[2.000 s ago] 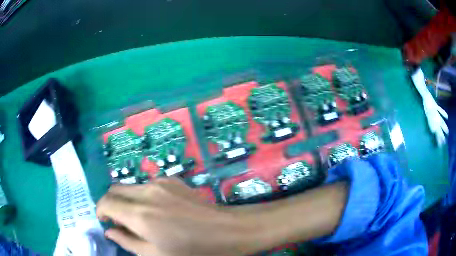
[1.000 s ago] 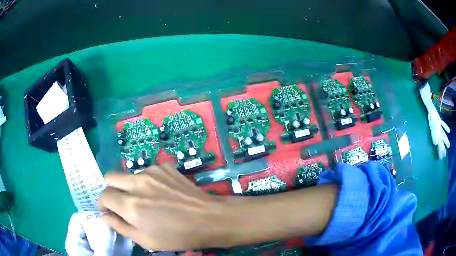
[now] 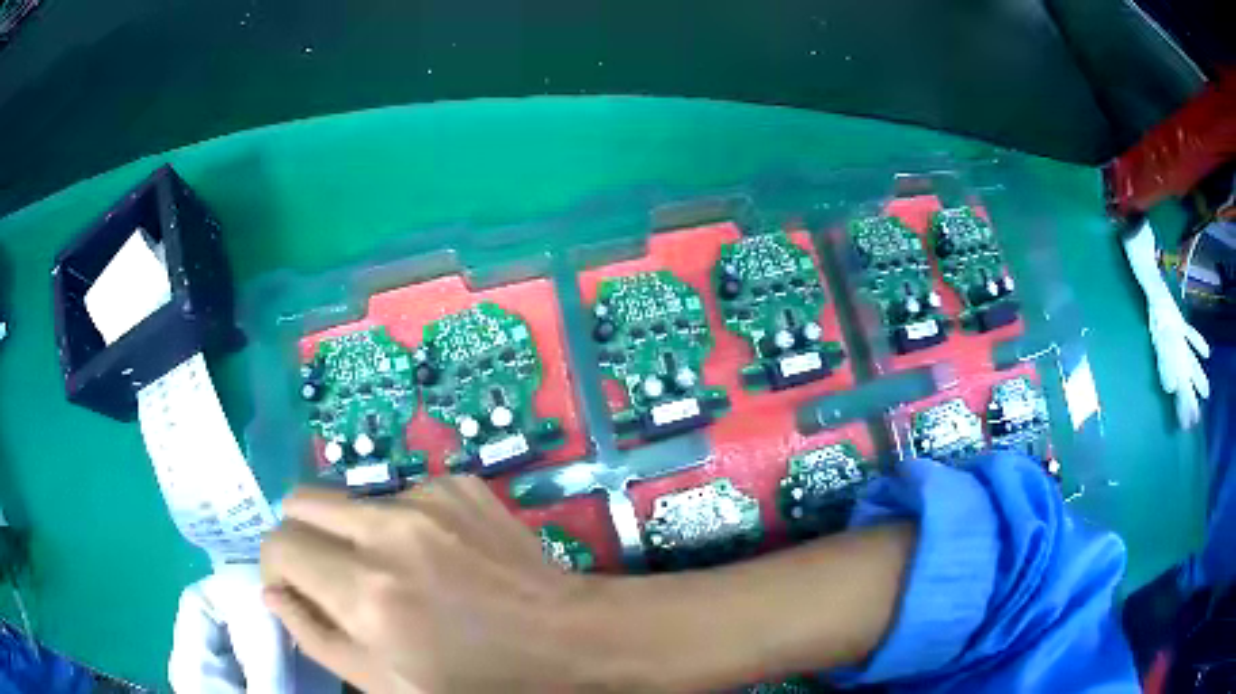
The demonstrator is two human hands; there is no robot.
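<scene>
A long white label strip [image 3: 203, 454] with rows of small print runs from the black roll holder down to my hands. My left hand [image 3: 237, 635], in a white glove and cut off by the bottom edge, holds the strip's lower end. My bare right hand [image 3: 407, 576] lies over the strip's right edge, its fingertips close to the glove; whether a label is in them is hidden. Several green circuit boards [image 3: 651, 339] sit on red areas in a clear blister tray [image 3: 847, 403]. The upper-row boards carry white labels on their black parts. My right forearm covers part of the lower row.
The black roll holder [image 3: 147, 292] stands at the left with white paper inside. An empty white glove [image 3: 1163, 325] lies at the right edge of the green mat [image 3: 447, 176]. A dark surface [image 3: 569, 48] runs behind the mat. A red-wrapped thing [image 3: 1177, 147] is at the upper right.
The boards, tray and roll holder first shifted right and then slightly left in view, as the camera moved. Both hands stay at the strip's lower end, the gloved hand now showing more clearly.
</scene>
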